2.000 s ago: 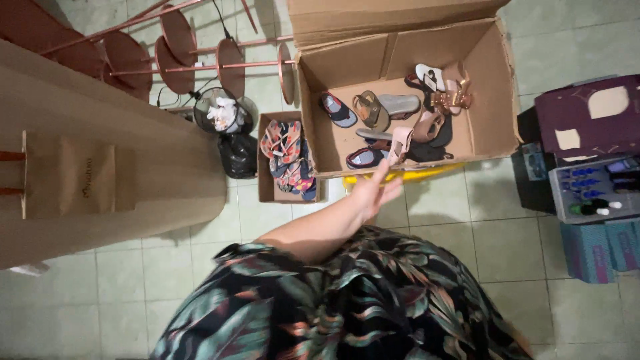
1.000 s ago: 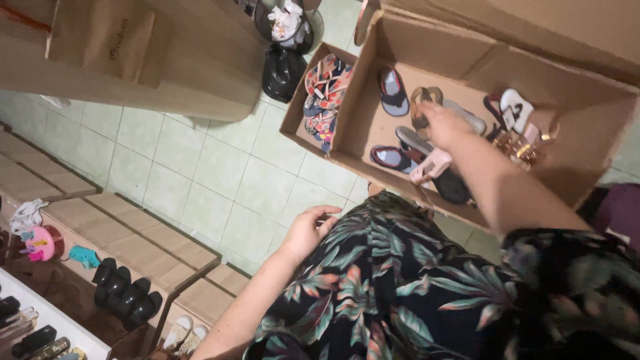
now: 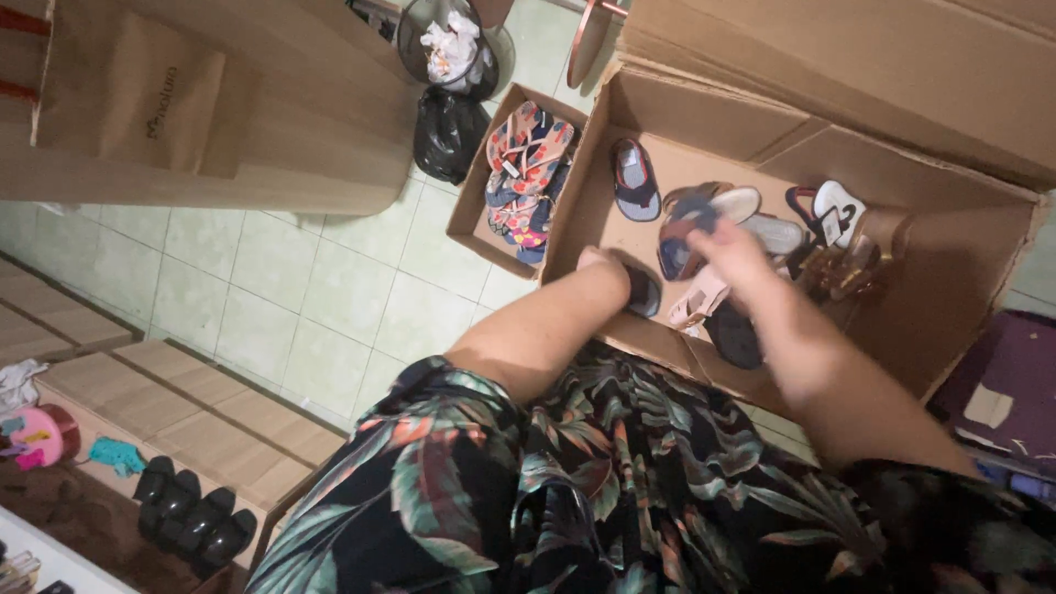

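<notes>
A large open cardboard box [image 3: 957, 165] holds loose sandals and flip-flops. My right hand [image 3: 726, 247] is inside it, its fingertips on a dark blue and red sandal [image 3: 686, 235], blurred by motion. My left hand [image 3: 609, 272] reaches over the box's near left corner beside a dark flip-flop [image 3: 642, 290]; its fingers are mostly hidden. A grey-soled thong sandal [image 3: 635, 180] lies at the left. Under and beside my right hand are a pink strappy sandal [image 3: 700, 299] and a black sole [image 3: 734, 334]. Further right lie a white sandal [image 3: 840, 213] with a tag and a brown-gold sandal [image 3: 850, 268].
A small carton [image 3: 462, 227] of patterned flip-flops stands against the large box's left side. Behind it are a black plastic bag [image 3: 450, 136] and a mesh wastebasket [image 3: 404, 41]. Black slides [image 3: 194, 516] sit on a cardboard-covered shelf at lower left. A purple case [image 3: 1002, 388] is at the right.
My left hand has moved from in front of my clothing to the large box's near left corner. The view has swung left since the first frame.
</notes>
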